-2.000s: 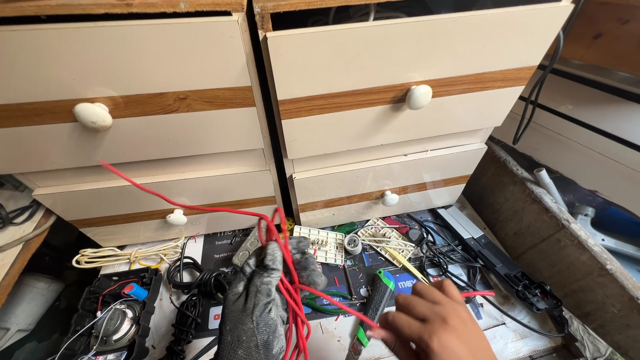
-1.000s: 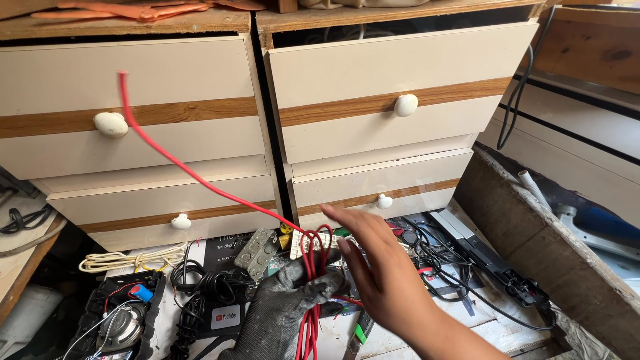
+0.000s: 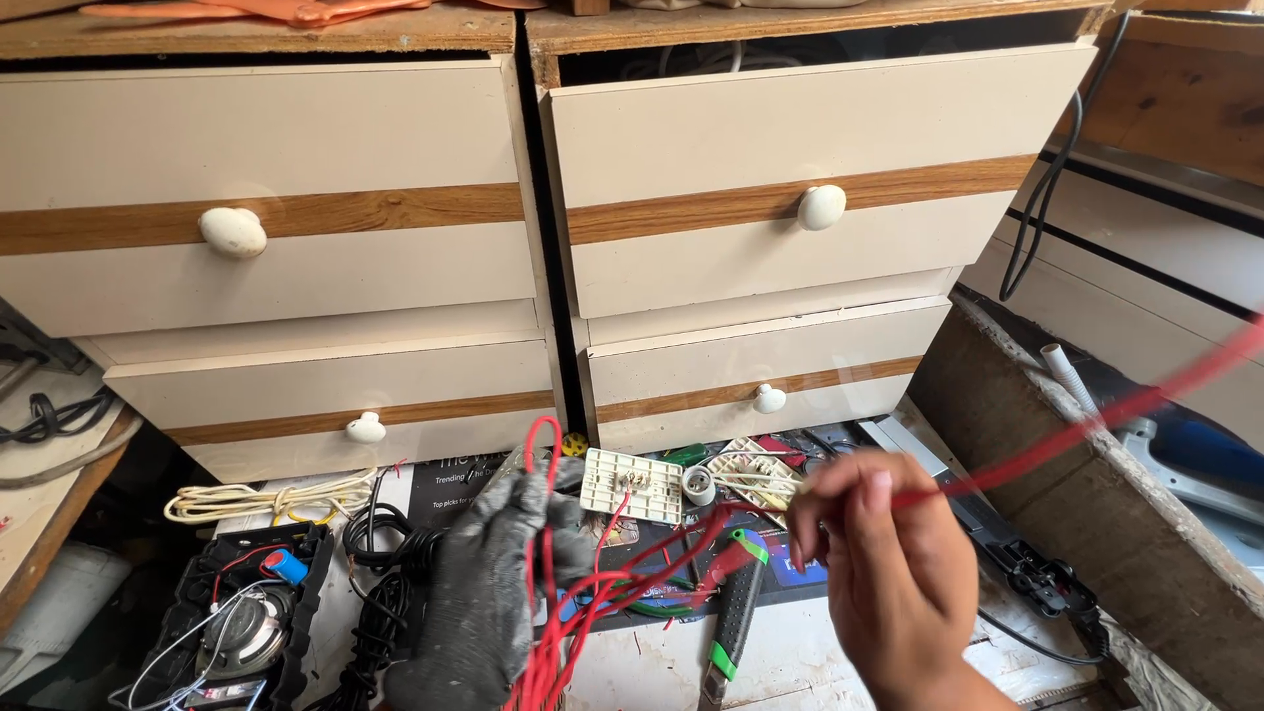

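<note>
My left hand [image 3: 479,592], in a grey-black glove, holds a looped bundle of red wire [image 3: 553,652] at the lower middle. Loops stick up above its fingers and hang below the palm. My bare right hand [image 3: 889,563] grips a stretch of the same wire to the right. From there a blurred length runs up past the right edge, and other strands link back to the bundle. Between the hands lie a cream switch plate [image 3: 632,486] with a red wire on it, a round white socket [image 3: 698,485] and a black and green handled tool [image 3: 739,612].
Cream drawers with white knobs [image 3: 822,207] stand behind the work surface. At left lie a coiled cream cable [image 3: 272,501], black cables [image 3: 380,602] and a black housing with a speaker [image 3: 242,632]. A black power cord [image 3: 1047,583] and a rough-edged trough [image 3: 1096,474] are at right.
My right hand has moved right, away from the left hand, and now grips the wire. The wire length that pointed up left one second ago is gone from there; a length now stretches to the upper right.
</note>
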